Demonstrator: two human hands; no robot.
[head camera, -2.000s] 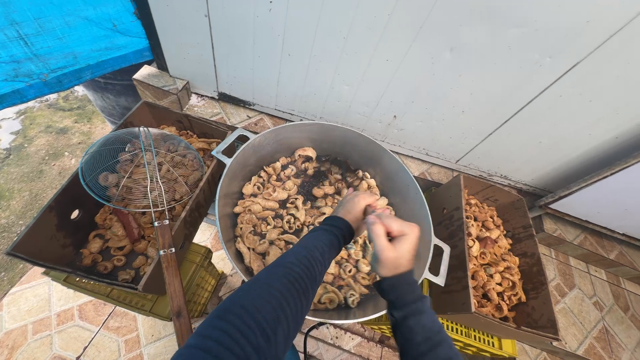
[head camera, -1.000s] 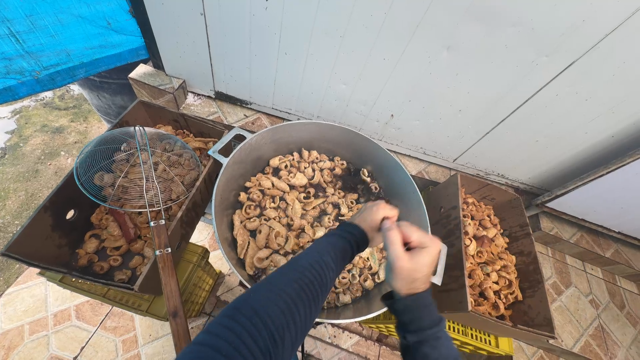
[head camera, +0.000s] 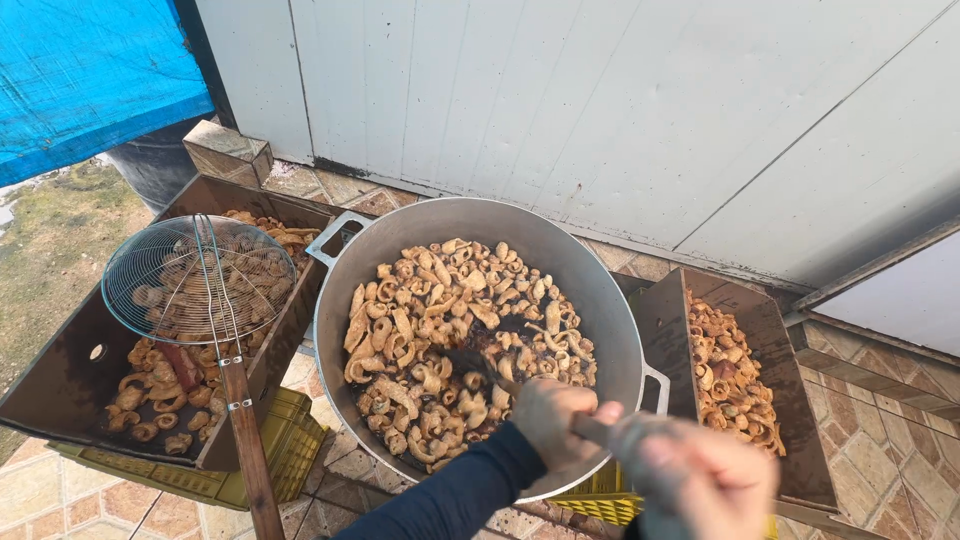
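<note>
Fried curled pieces, like pork rinds, lie in dark oil in a large round metal pot. My left hand grips the shaft of a stirring tool over the pot's lower right rim. Its dark head dips among the pieces near the middle. My right hand, blurred, is closed on the upper end of the handle, beyond the rim at the lower right. A wire skimmer with a wooden handle rests across the left box, touched by neither hand.
A brown box of fried pieces stands left on a yellow crate; another box stands right, a yellow crate near it. Metal panels rise behind the pot. A blue tarp hangs over a dark barrel.
Both hands have moved down and to the right from over the pot's right half. The pieces have shifted, and dark oil now shows near the middle around the tool's head.
</note>
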